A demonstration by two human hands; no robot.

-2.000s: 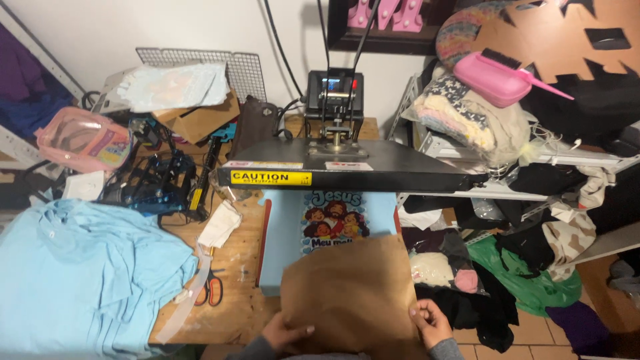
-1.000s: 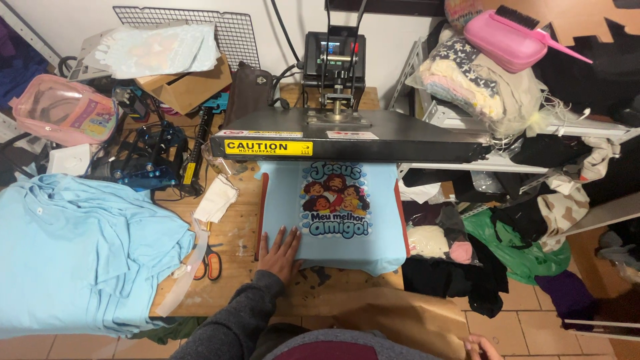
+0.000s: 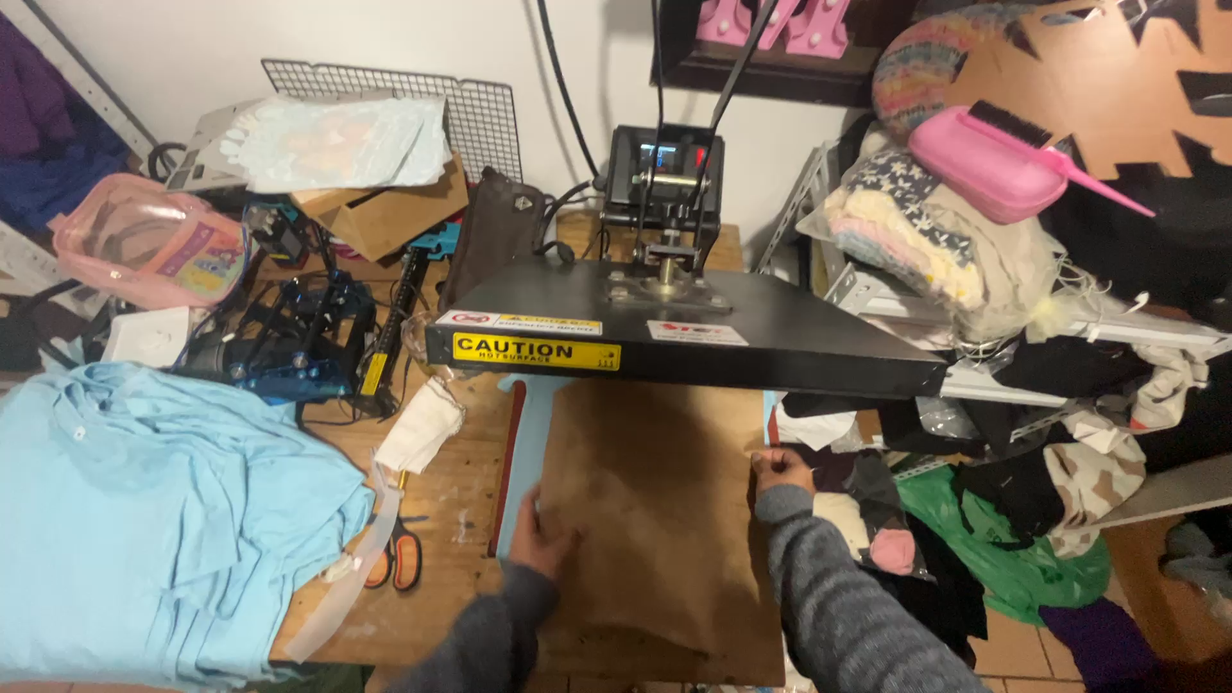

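Note:
A brown protective sheet (image 3: 664,500) lies over a light blue garment (image 3: 527,452) on the lower platen of a heat press, and only strips of the garment show at its sides. My left hand (image 3: 542,537) rests at the sheet's left edge, thumb and fingers apart; whether it pinches the edge is hard to tell. At the sheet's upper right edge, my right hand (image 3: 782,469) pinches the border between its fingers. Above the sheet's far end stands the raised black upper platen (image 3: 683,337) with its caution label. Any print on the garment is hidden.
Left on the wooden table are a pile of light blue garments (image 3: 164,520), orange-handled scissors (image 3: 406,560), a white cloth piece (image 3: 421,425) and a pink clear case (image 3: 154,241). Behind stands the press controller (image 3: 664,173). Clothes and a green plastic bag (image 3: 1020,549) lie at the right.
One second ago the printed garment lay uncovered, with my left hand on it and the brown sheet low near my body. Now the sheet covers the print and both hands are at its edges.

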